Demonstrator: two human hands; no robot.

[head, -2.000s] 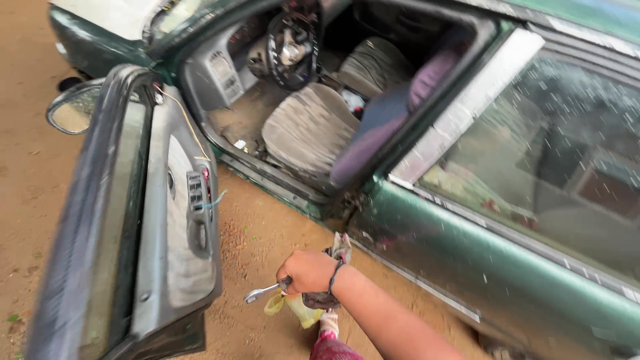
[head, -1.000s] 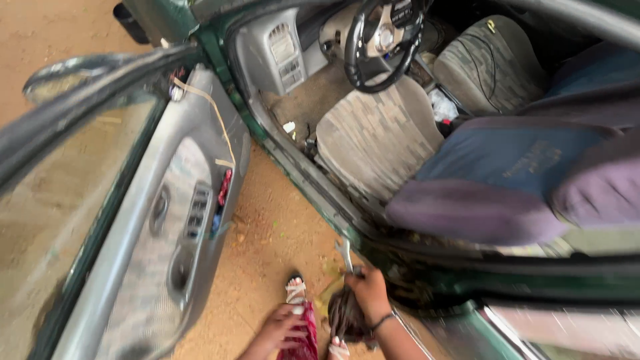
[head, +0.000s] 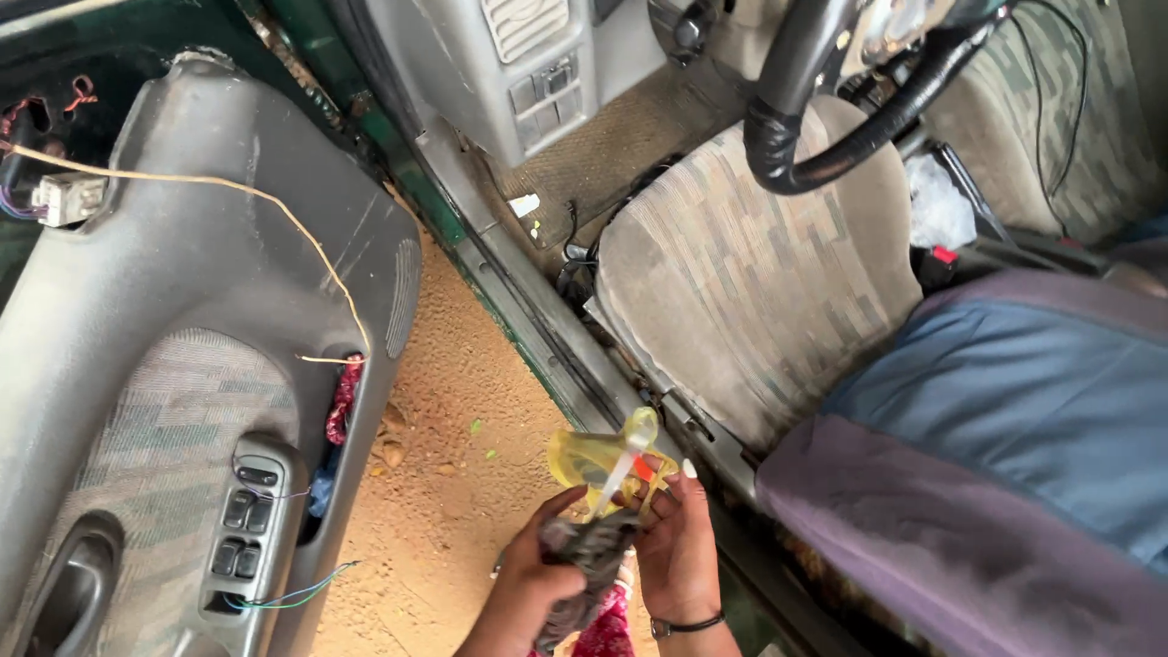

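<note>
Both hands are together low in the middle of the head view, beside the car's door sill. My left hand [head: 538,566] grips a dark crumpled cloth [head: 593,557], its thumb across the cloth. My right hand [head: 680,547], with a dark band at the wrist, has its fingers on a yellow translucent plastic bag [head: 584,456]. A pale, shiny metal tool [head: 623,465], seemingly a wrench, stands up against the bag between the hands; which hand holds it is unclear. Something orange [head: 645,467] shows at the bag.
The opened car door panel [head: 210,274] with window switches [head: 246,534] and a loose tan wire [head: 274,196] is at left. The door sill [head: 547,338], patterned driver's seat [head: 757,274] and steering wheel [head: 776,146] are at right. Sandy ground [head: 438,383] lies between door and sill.
The hands, apart one second ago, have come together around the cloth and bag. The left hand, seen without the cloth then, now grips it. The view has moved closer to the car.
</note>
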